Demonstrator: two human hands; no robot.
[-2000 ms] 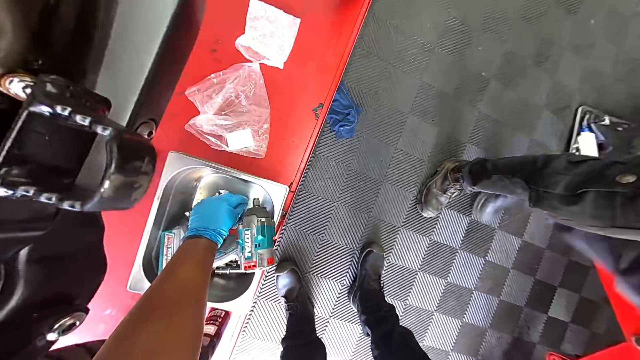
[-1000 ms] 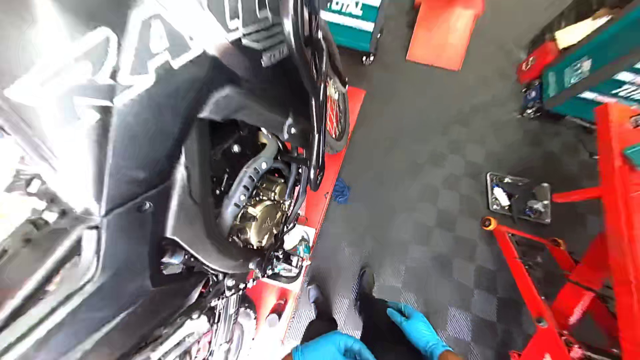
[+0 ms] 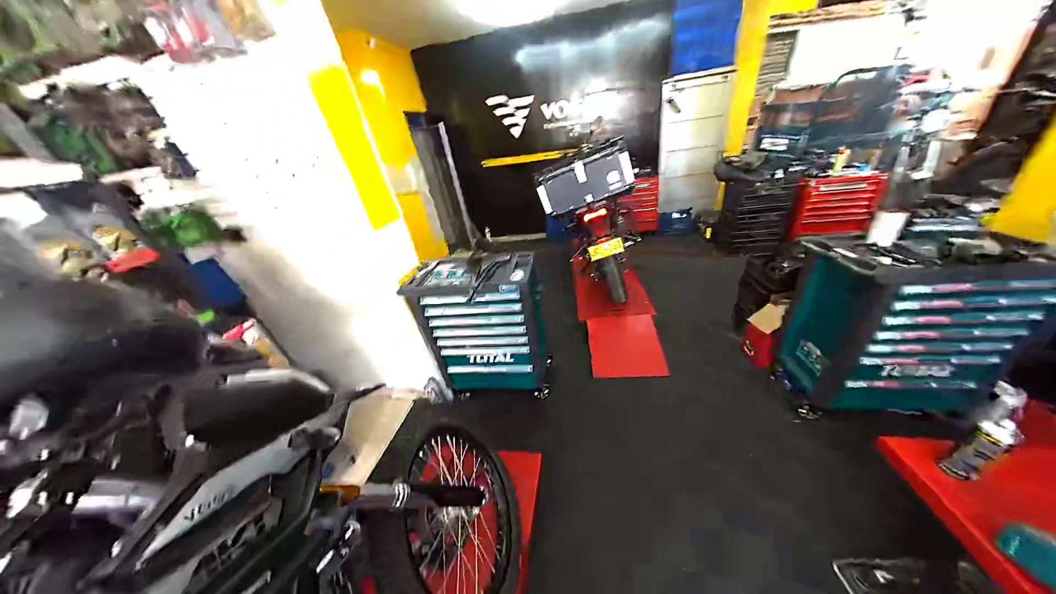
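Note:
Neither my left hand nor my right hand shows in the head view now. At the lower left stands a motorcycle (image 3: 223, 487), partly blurred, with its spoked wheel (image 3: 458, 511) over a red platform (image 3: 524, 487). A teal tool cabinet (image 3: 487, 338) with several drawers is beyond the wheel, tools lying on its top. Farther back, another motorcycle (image 3: 610, 256) with a large top case (image 3: 586, 181) stands on a red lift.
A second teal tool cabinet (image 3: 924, 338) stands at the right. In front of it, a spray can (image 3: 982, 445) rests on a red platform (image 3: 932, 466), with a tray (image 3: 907, 575) on the floor below. A red ramp (image 3: 629, 346) lies mid-floor.
My gloved hand was at a cordless tool in a metal tray, then both gloved hands were near the view's lower edge. Now both are out of view; the view has swung up across the workshop.

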